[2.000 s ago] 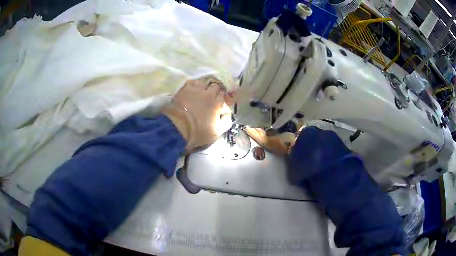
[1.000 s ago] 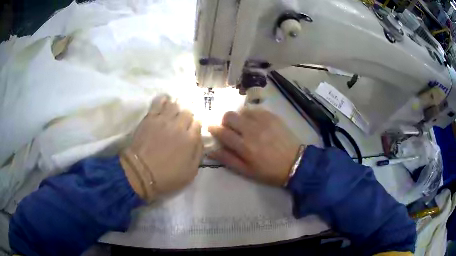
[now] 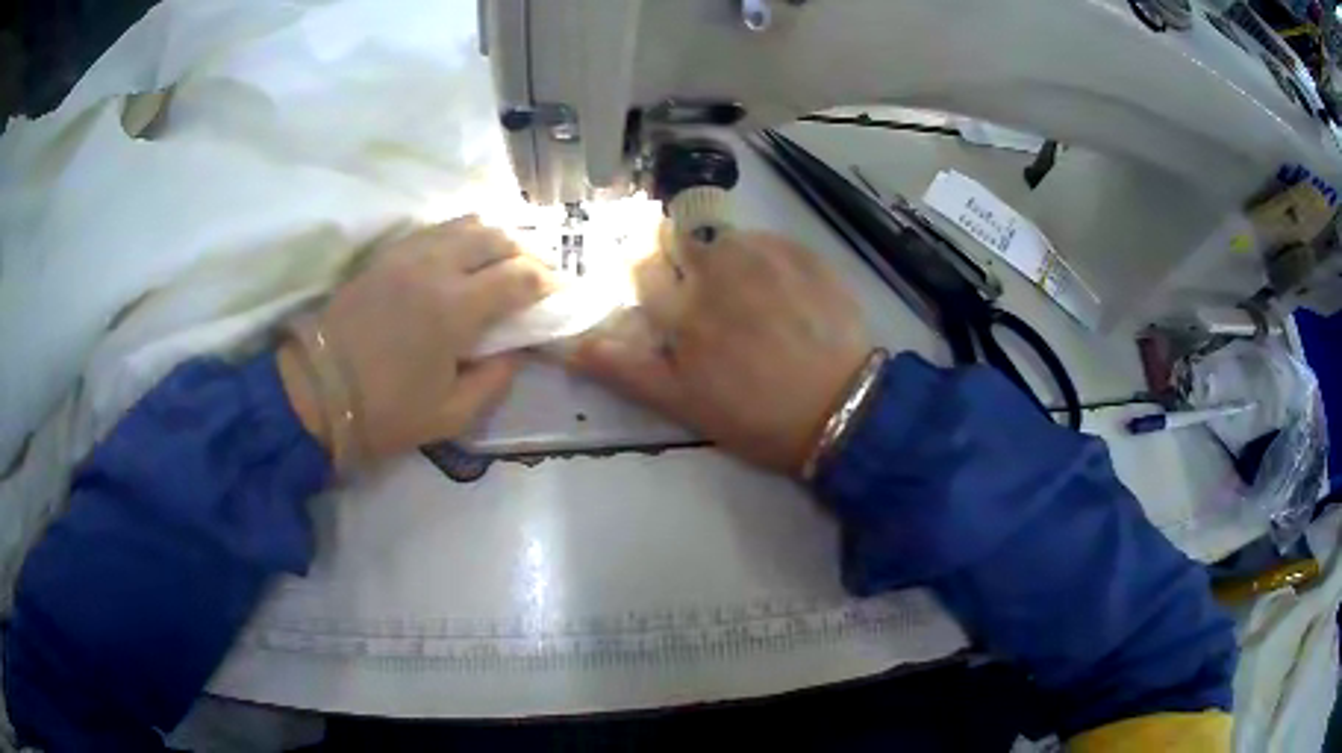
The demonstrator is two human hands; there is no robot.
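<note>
A narrow folded edge of white fabric (image 3: 537,327) lies between my hands just in front of the presser foot and needle (image 3: 574,243), which sit in bright lamp glare. My left hand (image 3: 420,331) is left of the needle, fingers on the edge, thumb below it. My right hand (image 3: 743,338) is right of the needle, slightly blurred, thumb and fingers at the edge's right end. The large pile of white garment fabric (image 3: 221,206) lies left of and behind my left hand. The glare hides the fabric under the foot.
The machine head (image 3: 567,88) and arm (image 3: 942,59) stand above. Black-handled shears (image 3: 942,287) and a printed label (image 3: 1001,236) lie under the arm. A pen (image 3: 1192,416) and crinkled clear plastic bag (image 3: 1273,441) are at far right. A ruler scale (image 3: 589,640) runs along the table's front edge.
The view has shifted over the needle area. My right hand came out from behind the machine head and both hands now meet at the fabric edge; they have spread slightly apart since one second ago.
</note>
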